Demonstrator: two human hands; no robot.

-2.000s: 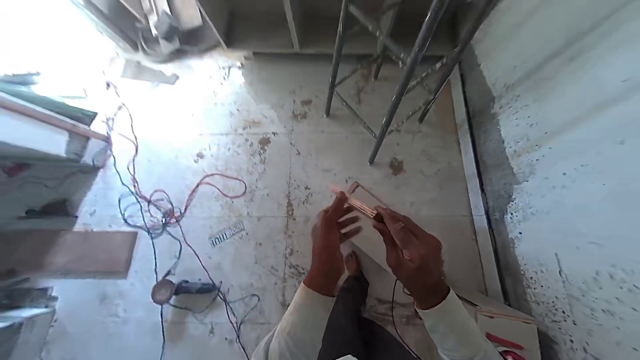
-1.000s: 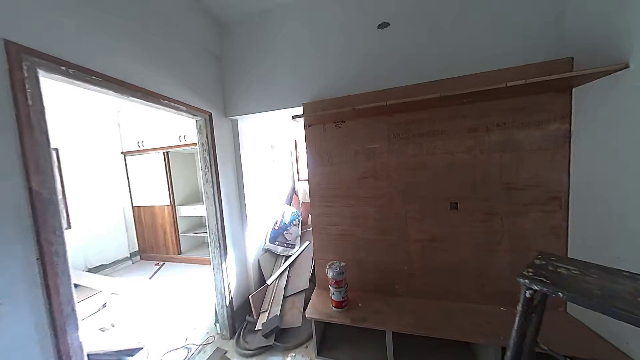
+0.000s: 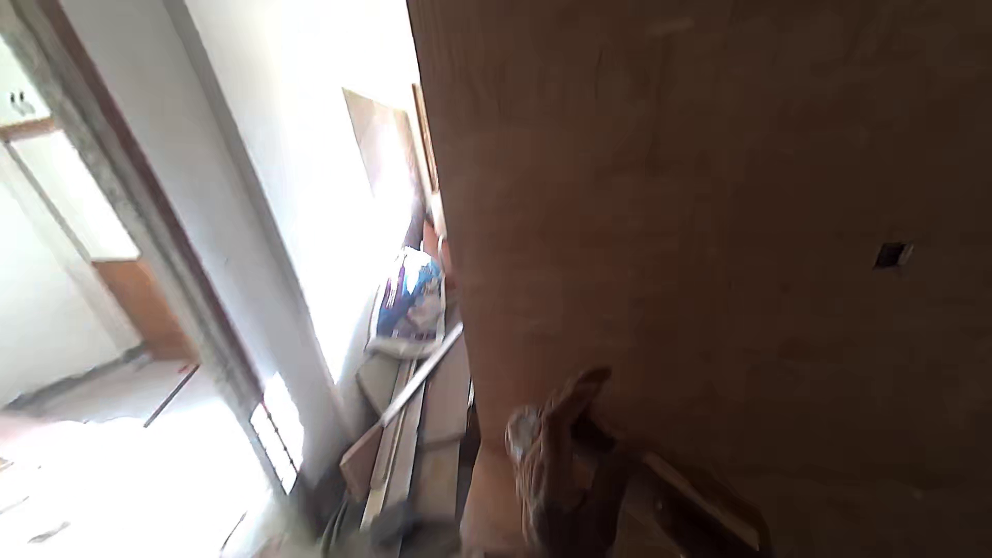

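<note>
What looks like my left hand [image 3: 562,465] is raised low in the view, dark and blurred, its fingers pointing up in front of a brown plywood panel [image 3: 697,232]. Directly at its left side is a pale, rounded container top [image 3: 523,431]; whether the hand touches or grips it cannot be told. To the right of this hand, a dark blurred form [image 3: 682,504] with a pale, strip-like edge runs down to the lower right. It may be my right hand with a piece of wood, but shadow hides the details.
A small square cutout [image 3: 892,255] shows in the panel. Left of the panel, wood boards [image 3: 407,442] lean in a pile under a printed plastic sack [image 3: 411,302]. Further left, a door frame [image 3: 147,201] opens onto a bright room with a cabinet [image 3: 147,306].
The view has swung up from the floor, then come closer to the plywood panel and tilted. A hand, out of view one second ago, now shows beside the container.
</note>
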